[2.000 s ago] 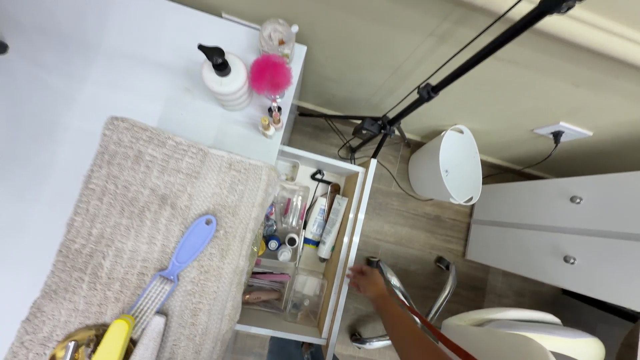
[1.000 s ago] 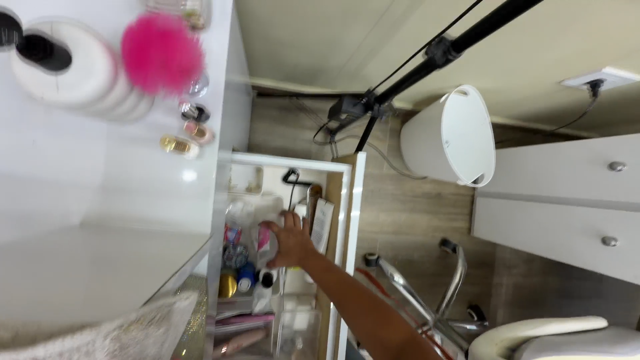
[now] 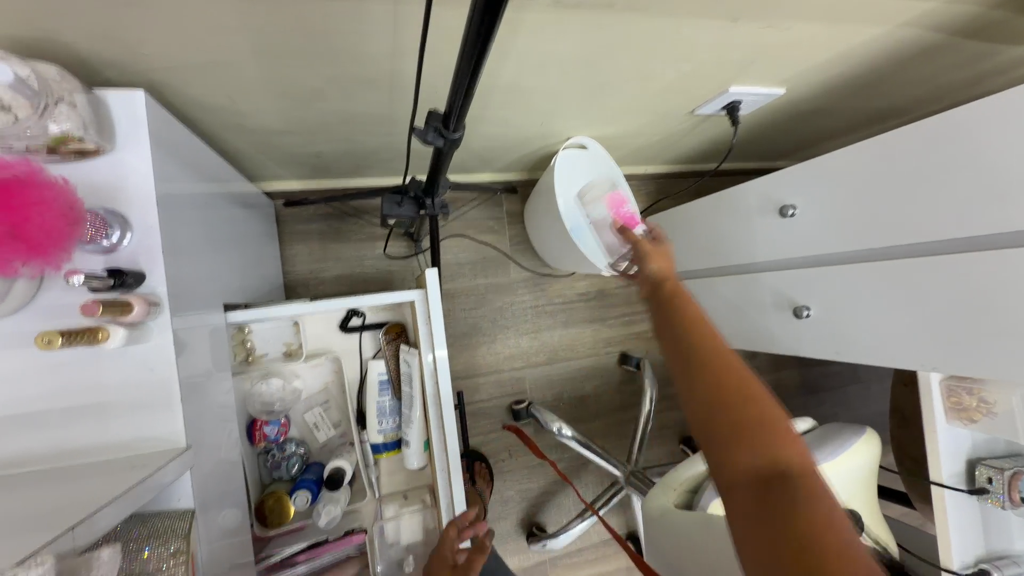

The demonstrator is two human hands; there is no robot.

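Note:
My right hand [image 3: 650,254] holds a clear plastic packet or container [image 3: 598,210] with something bright pink on or in it, over the mouth of a white plastic bin [image 3: 552,212]. At the bottom of the view, my left hand [image 3: 462,544] touches the front edge of a pulled-out white drawer [image 3: 436,360], fingers slightly apart. In the drawer lie a clear tray [image 3: 352,424] with small bottles and jars, a white and blue tube [image 3: 384,408], a white tube [image 3: 414,408], a brown foot file or similar paddle [image 3: 394,352] and a black cable.
A black stand [image 3: 448,136] rises between desk and bin, with cables on the floor. White drawers [image 3: 752,216] stand at right, below a wall socket [image 3: 744,100]. A chair's chrome base [image 3: 592,448] and a red strap [image 3: 552,464] are near. Nail polish bottles and a pink pompom [image 3: 36,216] sit on the desk.
My right hand has moved from inside the drawer to the bin at right, now holding the clear, pink-marked item. My left hand has come into view at the drawer's edge.

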